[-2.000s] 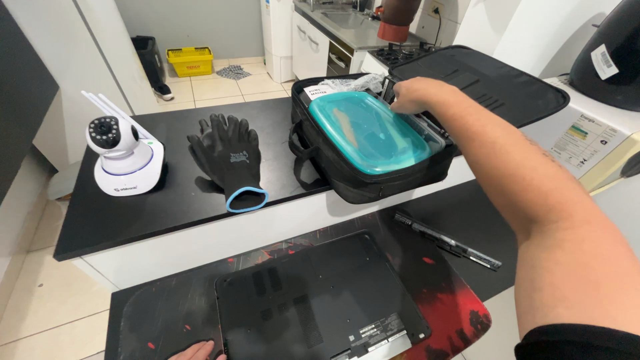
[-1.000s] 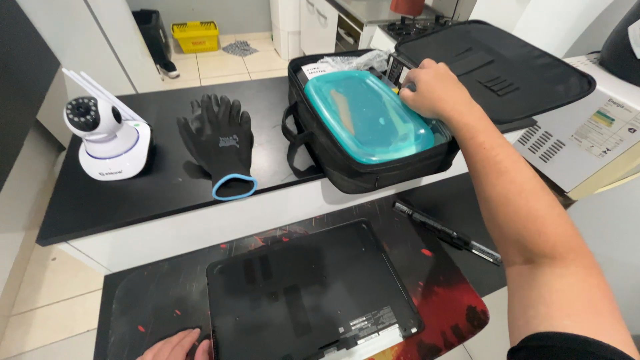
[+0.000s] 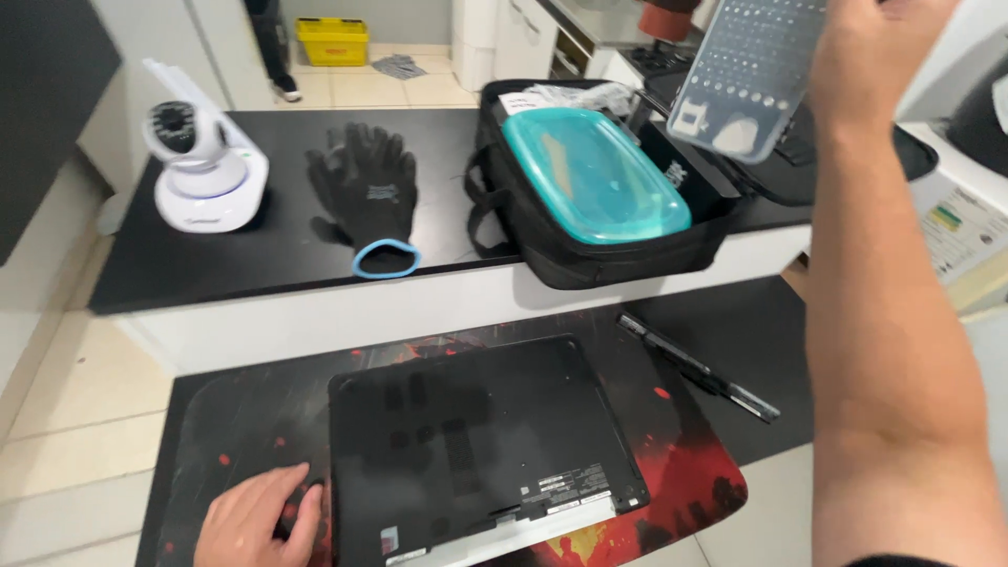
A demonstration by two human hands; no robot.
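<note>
My right hand [image 3: 874, 63], raised at the upper right, holds a translucent plastic case [image 3: 744, 79] with rows of small round pieces inside. Below and left of it, an open black bag [image 3: 614, 268] holds a teal-lidded container [image 3: 594, 173]. My left hand [image 3: 260, 516] rests on the dark, red-patterned desk mat [image 3: 693, 457], with nothing in it. Beside that hand lies a laptop [image 3: 480, 441], underside up, its long battery bay at the near edge uncovered. A slim black laptop battery [image 3: 697, 366] lies to the laptop's right.
On the black counter [image 3: 441, 142] stand a white security camera [image 3: 197, 157] with antennas and a black work glove [image 3: 366, 189] with a blue-edged cuff. Behind are a yellow basket [image 3: 335, 43] on the floor, a person's leg [image 3: 272, 47] and a stove [image 3: 657, 59].
My right hand has come up out of the bag area and moved right, now with the translucent case in it. My left hand stays by the laptop and shows more fully.
</note>
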